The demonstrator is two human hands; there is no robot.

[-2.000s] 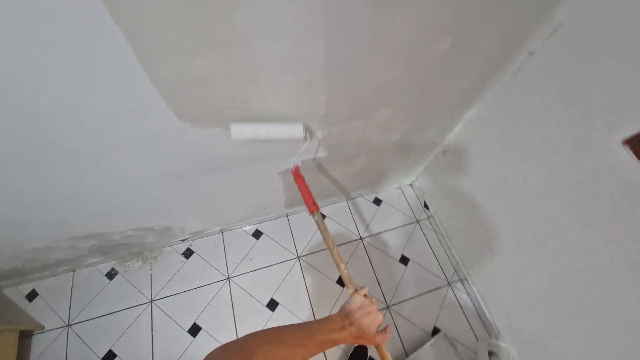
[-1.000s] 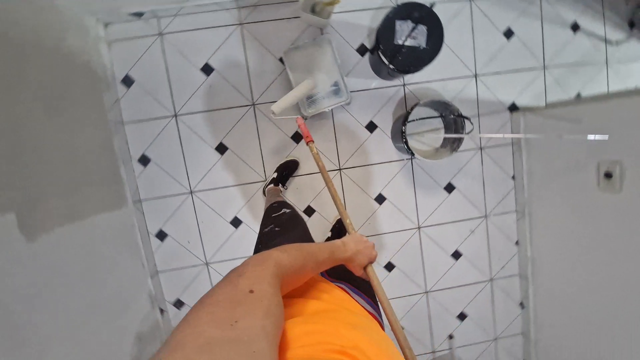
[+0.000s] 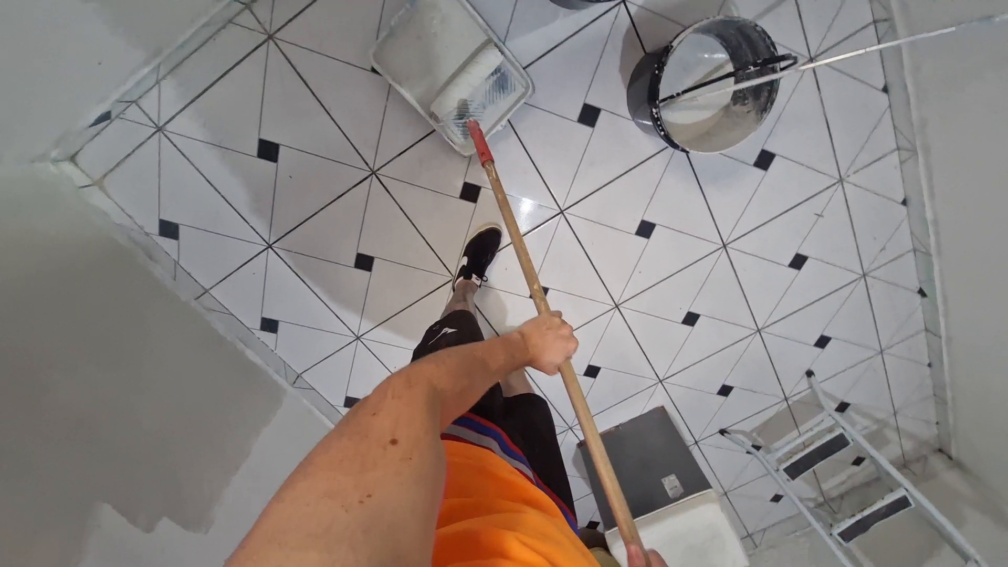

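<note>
My left hand (image 3: 549, 342) is closed around the middle of a wooden pole (image 3: 513, 228). Part of my right hand (image 3: 646, 557) grips the pole near its lower end, at the bottom edge of the view. A red handle (image 3: 479, 142) joins the pole's far end to a white paint roller (image 3: 471, 80). The roller lies in a paint tray (image 3: 402, 43) on the tiled floor, across its ribbed part. To the right of the tray stands a black bucket (image 3: 647, 96) with whitish paint inside and a thin rod across its rim.
My shoe (image 3: 477, 253) is below the tray. A metal stepladder (image 3: 866, 465) stands at lower right. A grey box-like object (image 3: 650, 457) is beside the pole's lower part. Walls border the floor, the left one with grey and white areas (image 3: 118, 354).
Two seconds ago the roller was at the wall; now it is in the tray. One second ago it was at the tray's lower-left edge. The view has swung from the wall to the floor.
</note>
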